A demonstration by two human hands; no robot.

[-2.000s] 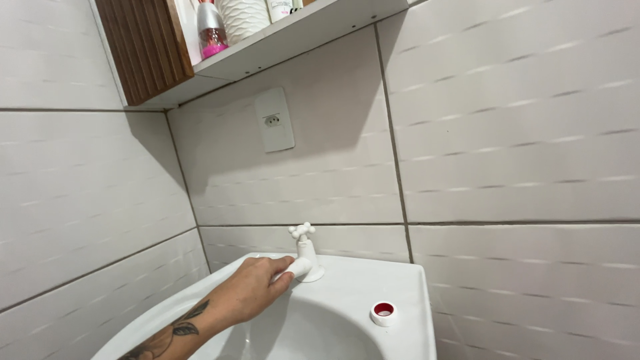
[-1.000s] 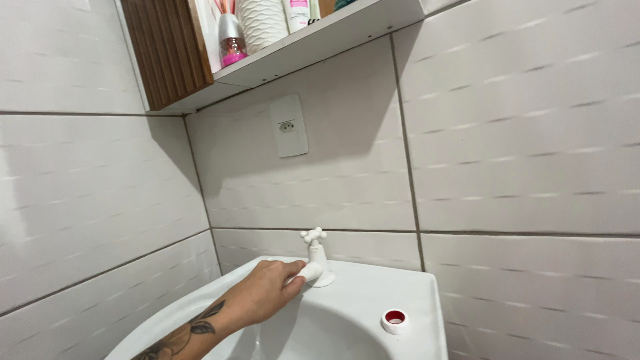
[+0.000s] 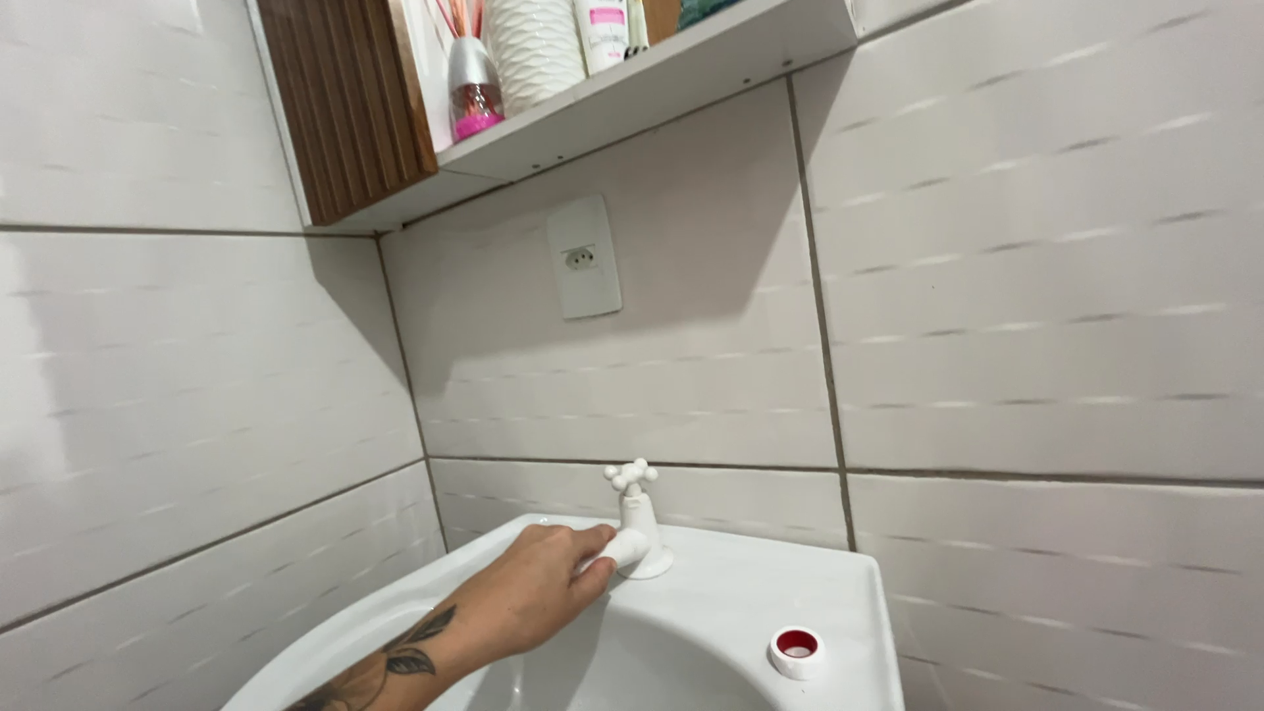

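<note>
My left hand [image 3: 553,583] reaches in from the lower left, its tattooed forearm over the basin. Its thumb and fingers are closed around the spout of a white plastic faucet [image 3: 640,528], hiding the spout's tip. The faucet stands upright at the back of a white washbasin [image 3: 829,573], and its cross-shaped handle [image 3: 630,475] is on top, untouched. A small white roll with a red core [image 3: 796,652], which looks like thread seal tape, lies on the basin's right rim. My right hand is not in view.
Tiled walls meet behind the basin at the left. A power outlet [image 3: 585,257] is on the back wall. Above hangs a cabinet with a slatted wooden door [image 3: 346,104] and a shelf [image 3: 671,74] holding a reed diffuser [image 3: 475,91], a textured white container [image 3: 533,49] and a tube [image 3: 604,35].
</note>
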